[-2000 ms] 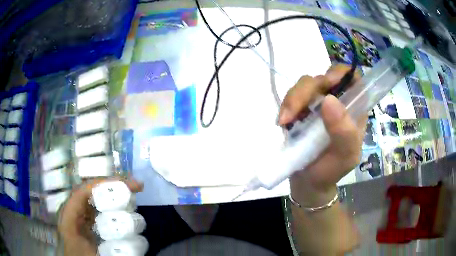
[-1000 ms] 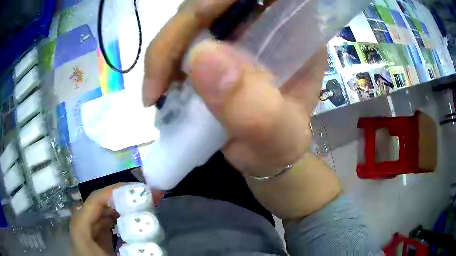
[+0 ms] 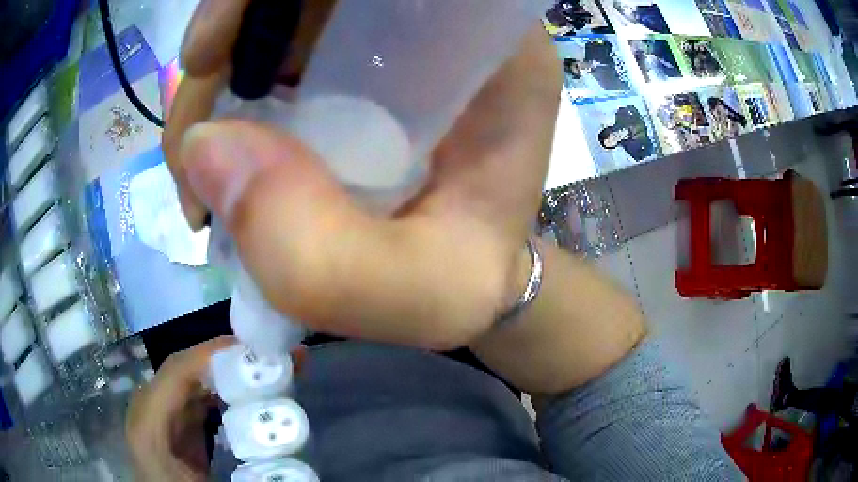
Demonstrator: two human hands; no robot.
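Observation:
My right hand (image 3: 376,245) is large and close to the camera, closed around a translucent syringe barrel (image 3: 423,66) that runs off the top edge. A whitish round shape shows through the barrel. A black stub (image 3: 265,47) lies under my fingers. My left hand (image 3: 169,414), at the lower left, holds a row of small white plastic parts (image 3: 266,426) with tiny holes in their faces. The white syringe end (image 3: 259,320) is over the topmost part; its needle cannot be made out. My right hand hides part of the barrel.
Clear trays with white blocks (image 3: 71,334) stand at the left. A white paper piece (image 3: 169,216) lies on the picture-printed bench cover (image 3: 621,127). A black cable (image 3: 122,71) loops at the upper left. A red stool (image 3: 691,235) and another red stool (image 3: 771,442) are on the floor at right.
Since two seconds ago my right hand has brought the syringe left, to the white parts. In the last second the barrel has tipped more upright. The view has shifted right. My left hand keeps its row.

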